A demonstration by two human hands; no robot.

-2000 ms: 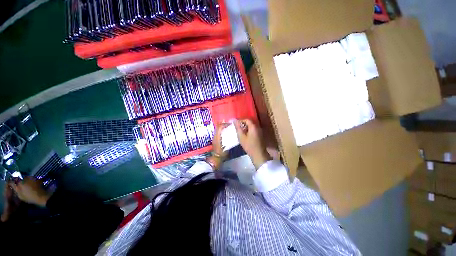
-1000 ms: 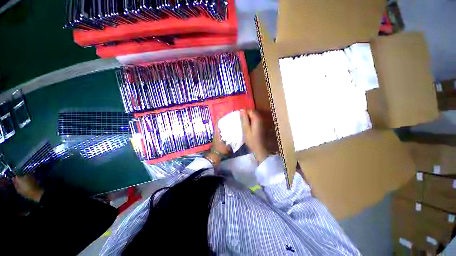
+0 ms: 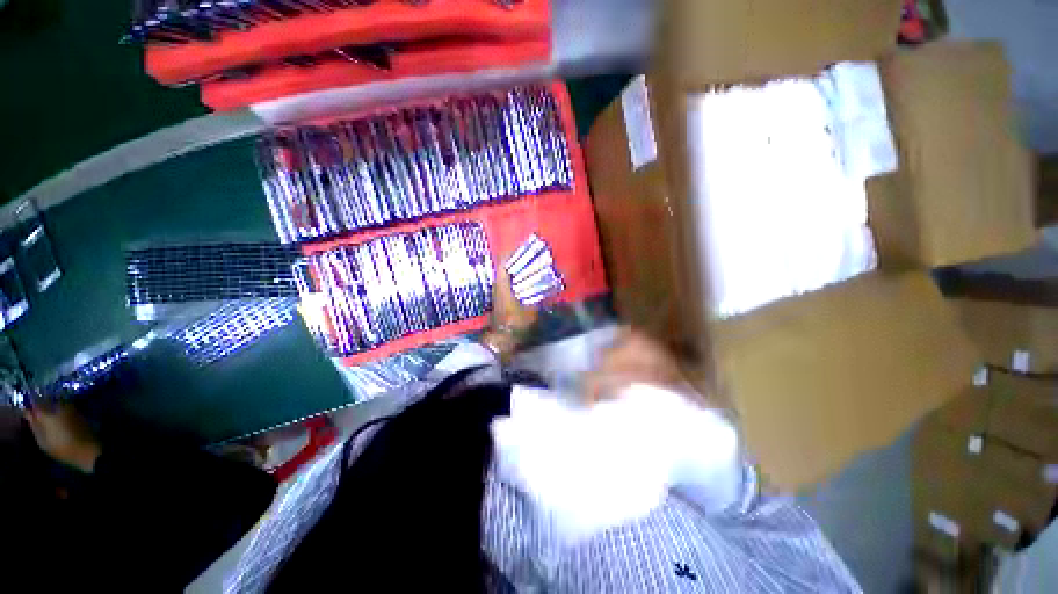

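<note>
My left hand (image 3: 508, 316) holds several thin silvery frames (image 3: 535, 274), fanned out over the bare red right end of the tray's front row. The red slotted tray (image 3: 580, 238) holds two rows of tightly packed upright frames (image 3: 400, 284). My right hand (image 3: 640, 362) is blurred, between tray and carton near my body. A large, blurred white sleeve (image 3: 592, 458) hangs at its fingers, over my striped shirt; the exact grip is hidden by blur.
An open brown carton (image 3: 835, 383) packed with white sleeves (image 3: 777, 192) stands at right. Stacked red trays (image 3: 348, 52) are behind. A black grid sheet (image 3: 209, 274) and shiny clear strips (image 3: 238, 328) lie left. A neighbouring worker's hand (image 3: 64, 435) is at lower left. More cartons (image 3: 986, 464) stand far right.
The white sleeve between my hands has left the tray area with my right hand, towards my body. Fanned frames now show in my left hand. The view has shifted slightly.
</note>
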